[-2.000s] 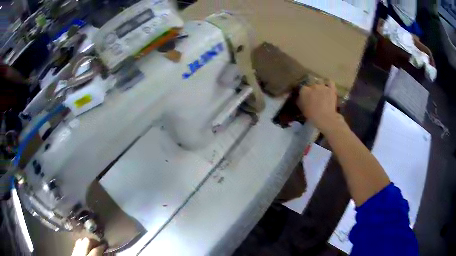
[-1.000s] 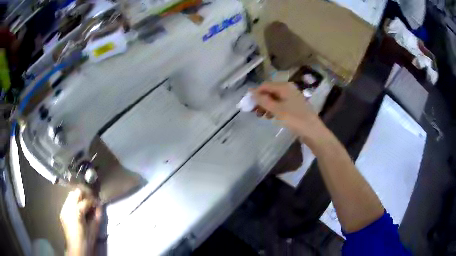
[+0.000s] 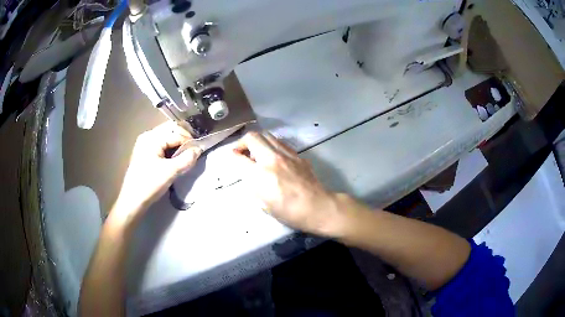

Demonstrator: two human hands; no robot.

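Observation:
The brown cloth panel [image 3: 93, 148] lies on the white machine bed under the sewing head, left of centre. My left hand [image 3: 155, 164] pinches a folded edge of the cloth just in front of the presser foot and needle [image 3: 199, 124]. My right hand [image 3: 279, 176] is right of the needle, fingers curled near the cloth's pointed corner; whether it holds anything is hidden. A pale strip of folded cloth [image 3: 217, 137] runs between the hands. A small dark curved shape [image 3: 179, 199] lies on the bed below them.
The white machine arm [image 3: 297, 25] spans the top. The lit lamp paddle [image 3: 96, 80] hangs left of the head. The dark accessory tray [image 3: 486, 102] with white ovals is at the bed's right end. Papers [image 3: 461, 179] lie beyond the front edge, and plastic wrap [image 3: 37, 260] at far left.
The view has swung left to the sewing head. My right hand has moved from the tray, past the middle of the bed, to the needle area; the white scrap it carried no longer shows.

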